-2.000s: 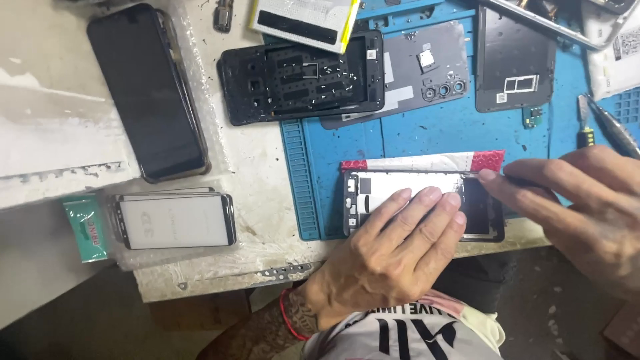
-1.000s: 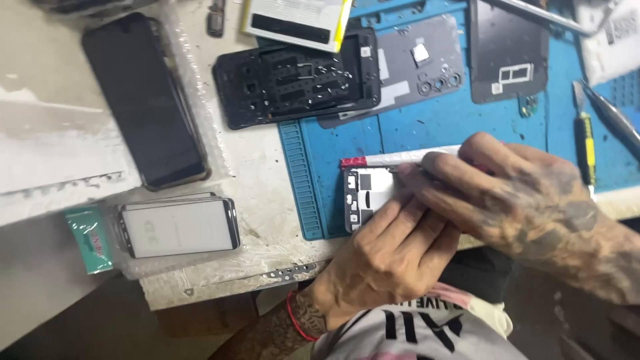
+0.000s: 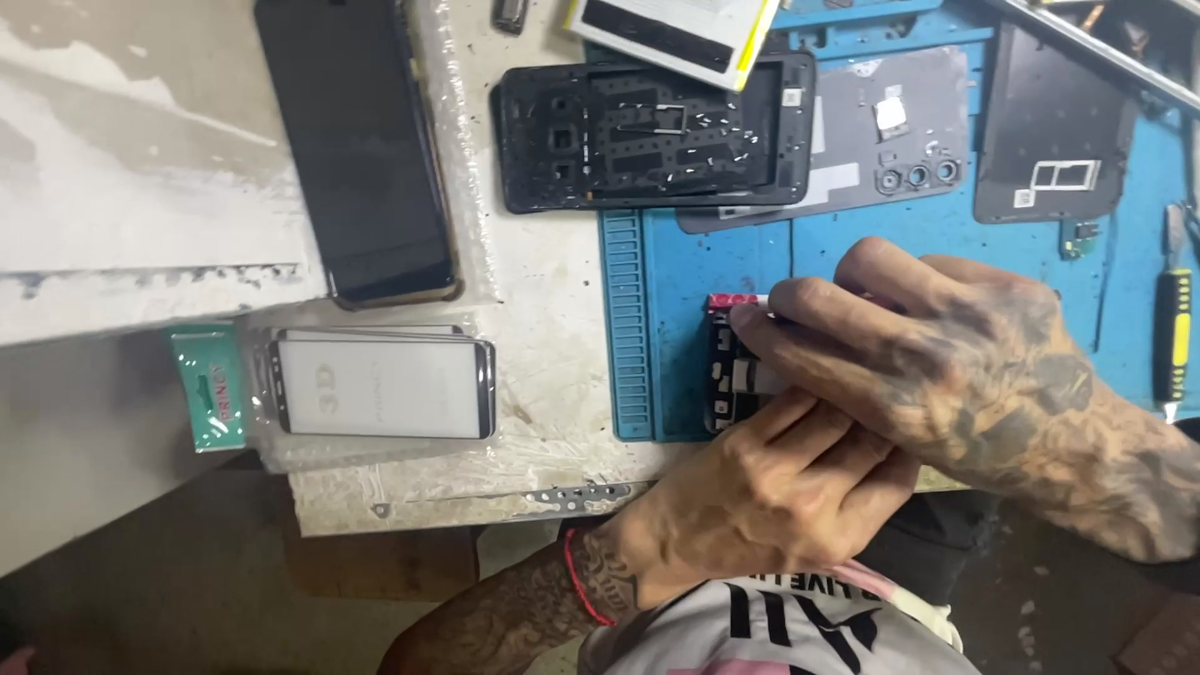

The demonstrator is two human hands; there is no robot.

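Note:
An opened smartphone body (image 3: 723, 375) lies on the blue silicone repair mat (image 3: 675, 281), mostly covered by both hands. My left hand (image 3: 783, 483), with a red cord at its wrist, rests on the phone's near side, fingers pointing up and right. My right hand (image 3: 923, 352), tattooed, reaches over the phone with bent fingers, its fingertips near the upper left corner. The pink end of a strip (image 3: 731, 301) shows along the phone's far edge. The fingers hide most of the strip and phone, so whether the right hand pinches something is not visible.
Beyond the hands are a black phone frame (image 3: 694, 183), a battery (image 3: 656, 36) and grey back covers (image 3: 928, 122). A yellow and black tool (image 3: 1172, 328) lies at the right. Packaged screen protectors (image 3: 384, 389) and a dark phone (image 3: 361, 150) are at the left.
My right hand has moved left along the strip and phone, from the right end to the upper left corner, and now covers most of both. My left hand stays at the phone's near side.

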